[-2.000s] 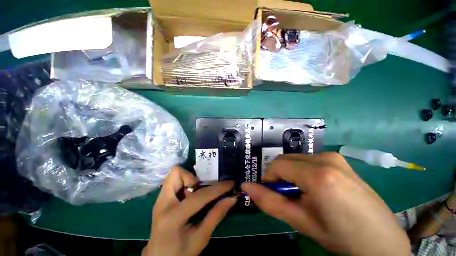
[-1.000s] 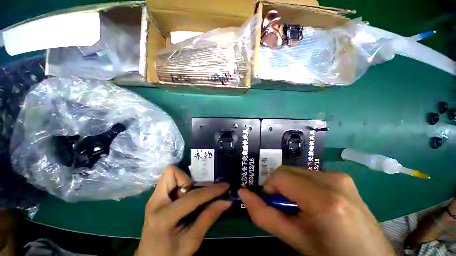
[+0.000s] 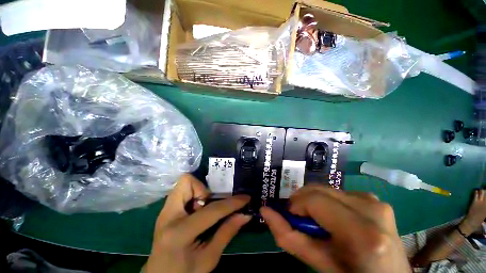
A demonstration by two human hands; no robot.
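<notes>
My left hand (image 3: 200, 229) is bare and pinches a small dark part (image 3: 248, 207) between thumb and index finger. A thin dark object with a pale, shiny end (image 3: 200, 202) lies across its curled fingers; I cannot tell what it is. My right hand (image 3: 330, 229) holds a blue-handled tool (image 3: 306, 225), its tip hidden at the pinched part. Both hands meet over the front edge of the assembly fixture (image 3: 226, 138), two black plates side by side with white characters and labels. A black piece sits in the left plate's nest (image 3: 249, 152) and another in the right one (image 3: 318, 154).
Behind stand the left-hand carton (image 3: 106, 53), the pin box (image 3: 226, 88) and the small-parts box (image 3: 341, 91). A clear bag of black parts (image 3: 101, 144) lies left. Right are a yellow-tipped glue bottle (image 3: 394, 176), loose black parts (image 3: 450, 136) and another person's arm (image 3: 471, 218).
The view has shifted and tilted slightly. The blue tool's handle now slants more down to the right. Both hands keep their grips close together. Another person's hand shows more at the lower right.
</notes>
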